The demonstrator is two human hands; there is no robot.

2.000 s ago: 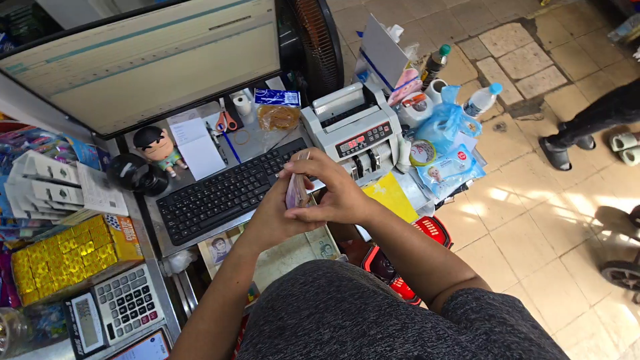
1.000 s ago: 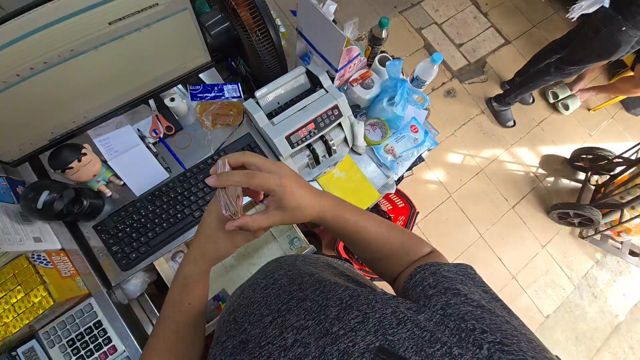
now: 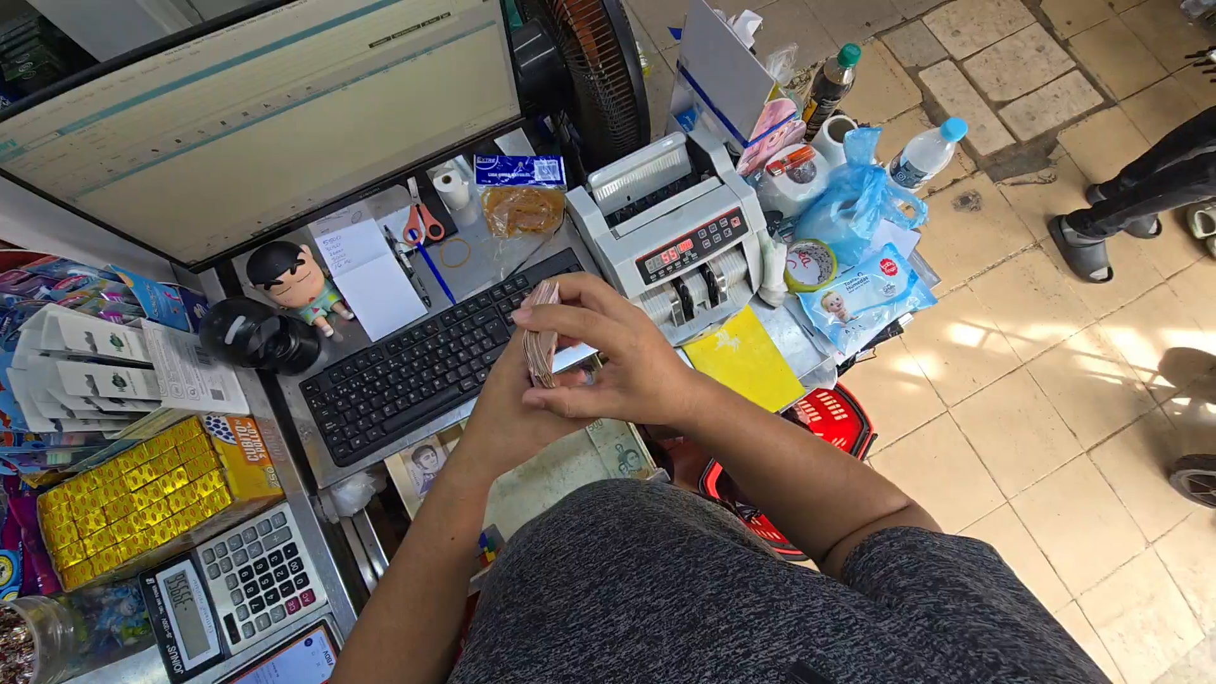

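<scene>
A folded stack of banknotes (image 3: 541,334) stands on edge between my two hands, over the right part of a black keyboard (image 3: 408,370). My left hand (image 3: 518,408) grips the stack from below and behind. The fingers and thumb of my right hand (image 3: 608,351) close around its near side. Just beyond my right hand is a grey banknote counter (image 3: 665,228) with a lit red display. Under my forearms, an open drawer (image 3: 560,475) shows flat banknotes, partly hidden by my shirt.
A monitor (image 3: 285,114) and a fan (image 3: 598,76) stand behind the keyboard. Scissors (image 3: 421,223), a figurine (image 3: 296,285), a yellow pad (image 3: 744,359) and a calculator (image 3: 233,579) lie around. Bottles (image 3: 928,152) and a blue bag (image 3: 855,204) are at right. A person's legs (image 3: 1140,180) show on the tiled floor.
The view has swung right and then back left. Both hands stay around the banknotes throughout, while the stack's visible edge has turned between my fingers.
</scene>
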